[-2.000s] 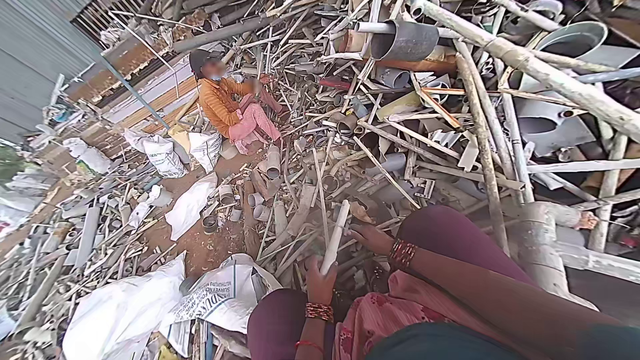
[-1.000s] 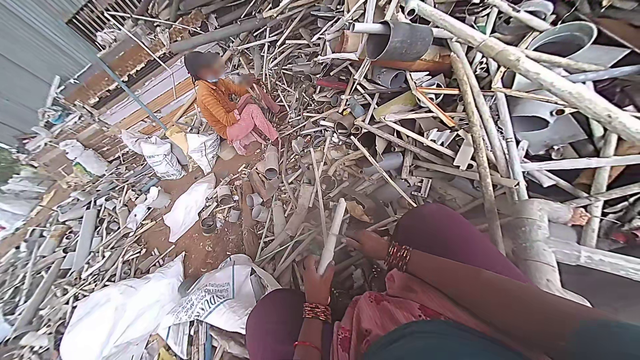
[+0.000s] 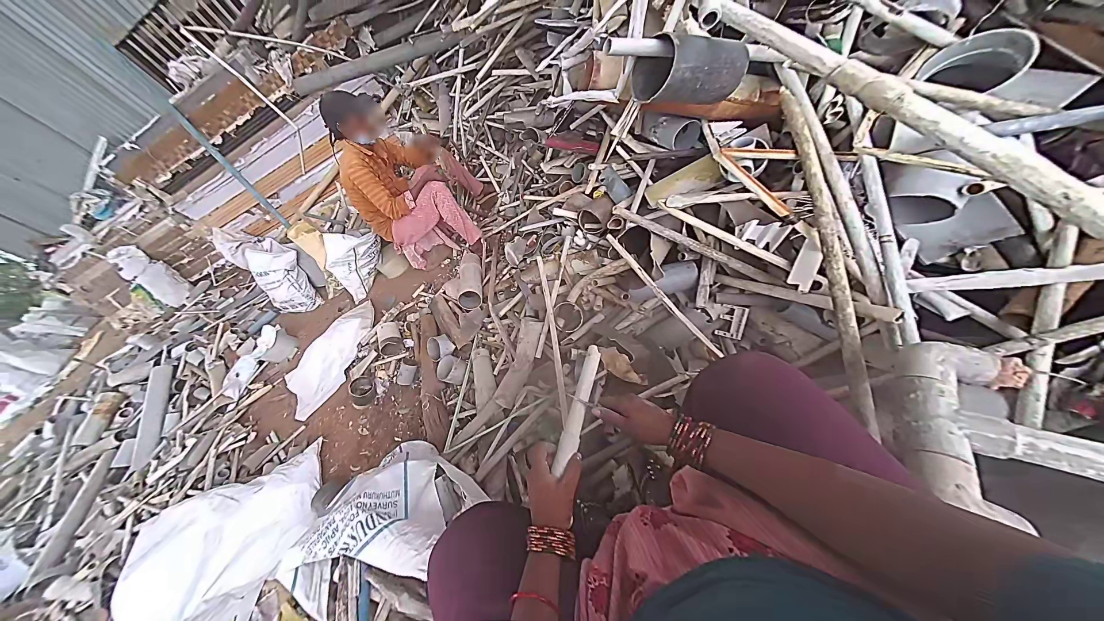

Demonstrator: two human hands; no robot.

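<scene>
A short length of white plastic pipe (image 3: 578, 412) stands tilted in front of my knees. My left hand (image 3: 552, 487) is closed around its lower end. At the pipe's right side is my right hand (image 3: 636, 420), its fingers pinching a thin dark object that reaches the pipe; it looks like a blade, but is too small to tell. Around the pipe lie thin strips and broken pipe pieces. A brown scrap (image 3: 622, 366) lies just beyond the pipe's upper end.
Scrap pipes heap up at the right, with a wide grey pipe piece (image 3: 690, 69) and a long pole (image 3: 914, 103). A pipe fitting (image 3: 927, 414) stands by my right knee. White sacks (image 3: 220, 535) lie at lower left. Another person (image 3: 379, 185) sits among the scrap further back.
The pipe in my left hand has tilted and shifted slightly. My right hand remains close beside it. The seated person's arms have moved a little.
</scene>
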